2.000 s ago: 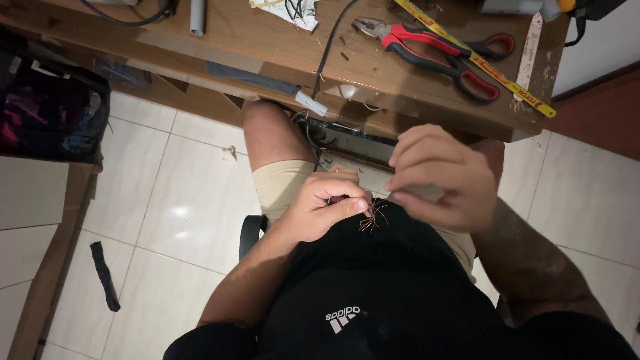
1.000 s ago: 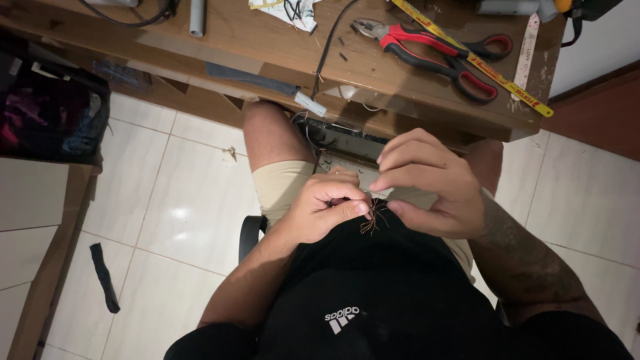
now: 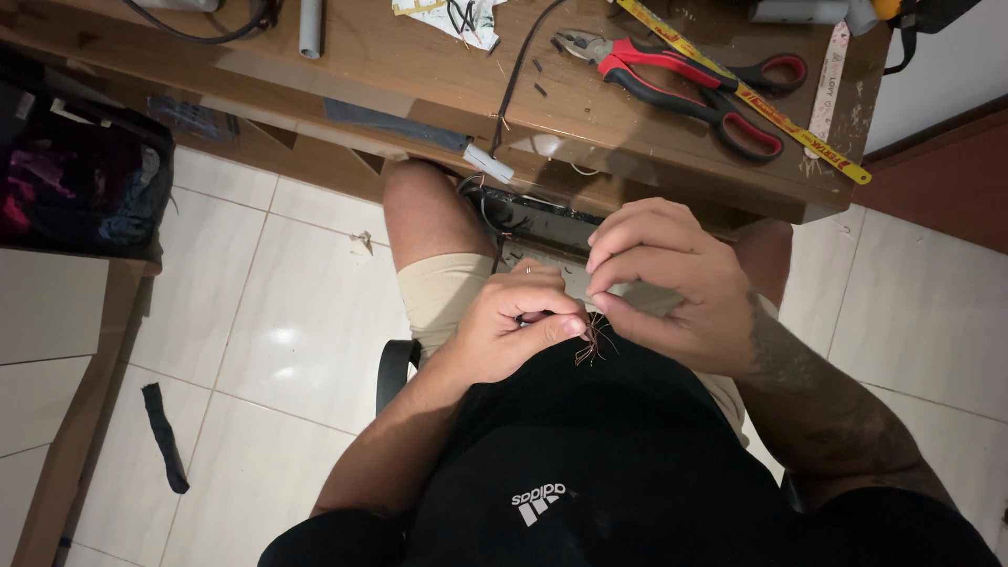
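My left hand [image 3: 524, 323] pinches a cable end between thumb and forefinger, above my lap. Fine copper wire strands [image 3: 596, 342] fan out from its fingertips; most of the cable is hidden in the hand. Just right of it, my right hand [image 3: 669, 283] is raised with its fingers curled and thumb and forefinger tips close together at the strands. Whether a thin strand lies between those tips is too small to tell.
On the wooden desk [image 3: 441, 87] lie red-and-black pliers [image 3: 646, 67], scissors [image 3: 748, 134], a yellow hacksaw blade [image 3: 756, 98], a black cable [image 3: 520, 71] and a grey tube [image 3: 310, 27]. Below the desk edge are an open drawer [image 3: 543, 209] and a white connector [image 3: 488, 164].
My right hand has moved slightly left and down toward the copper strands, its fingers shifting. My left hand stays in place with the cable end.
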